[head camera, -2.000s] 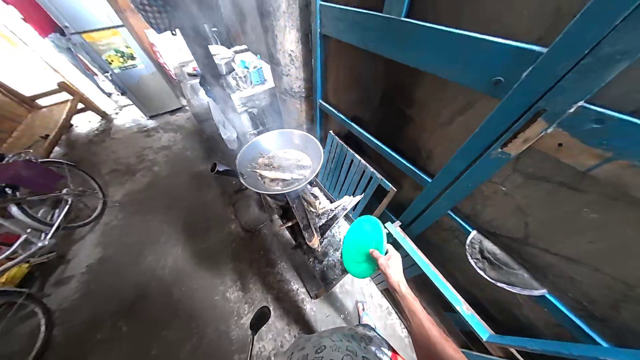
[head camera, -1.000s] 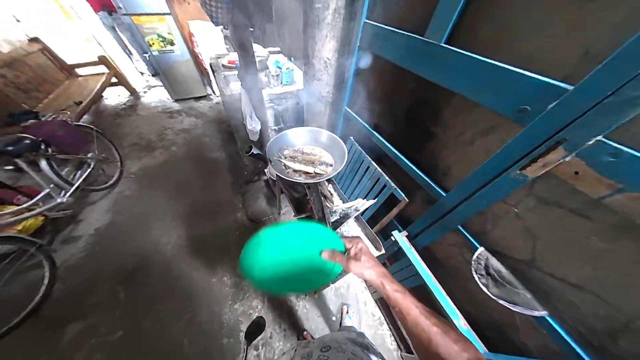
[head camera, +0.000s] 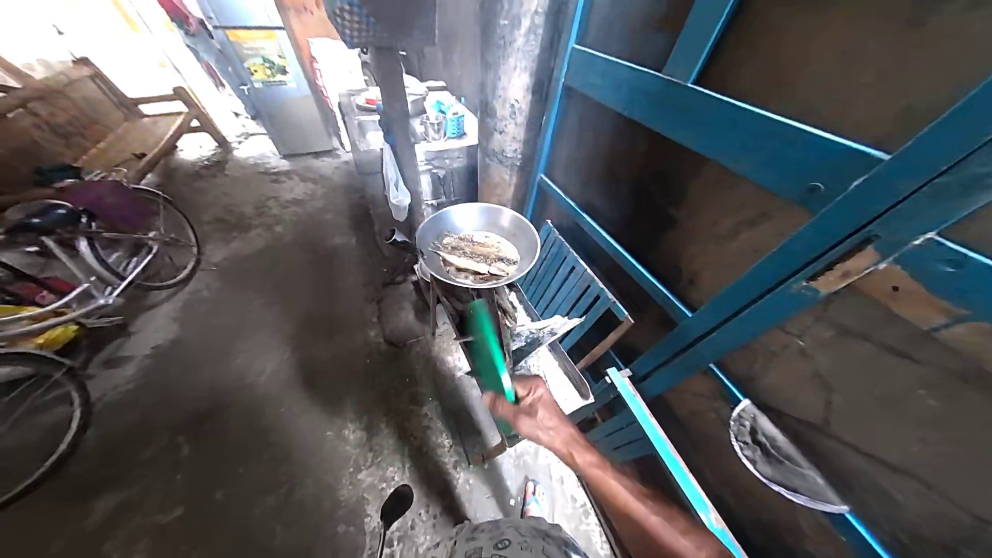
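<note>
My right hand (head camera: 531, 411) grips the edge of a green plastic disc (head camera: 488, 353), perhaps a lid or plate, which is seen nearly edge-on and blurred. Just beyond it a wide metal pan (head camera: 531, 232) sits on a stove stand, with fish (head camera: 473, 263) frying in bubbling oil. Pieces of firewood (head camera: 508, 306) lie below the pan, partly hidden by the disc. My left hand is not in view.
A blue slatted wooden panel (head camera: 573, 283) stands right of the pan, near a large blue wooden frame (head camera: 721, 132). Bicycles (head camera: 143, 240) are at the left. A counter (head camera: 457, 155) with kitchenware stands behind the pan. A small dark round mirror (head camera: 396, 505) rises at the bottom.
The green disc in my right hand has swung from a broad, face-on angle to nearly edge-on. The haze seen around the pan two seconds ago looks thinner.
</note>
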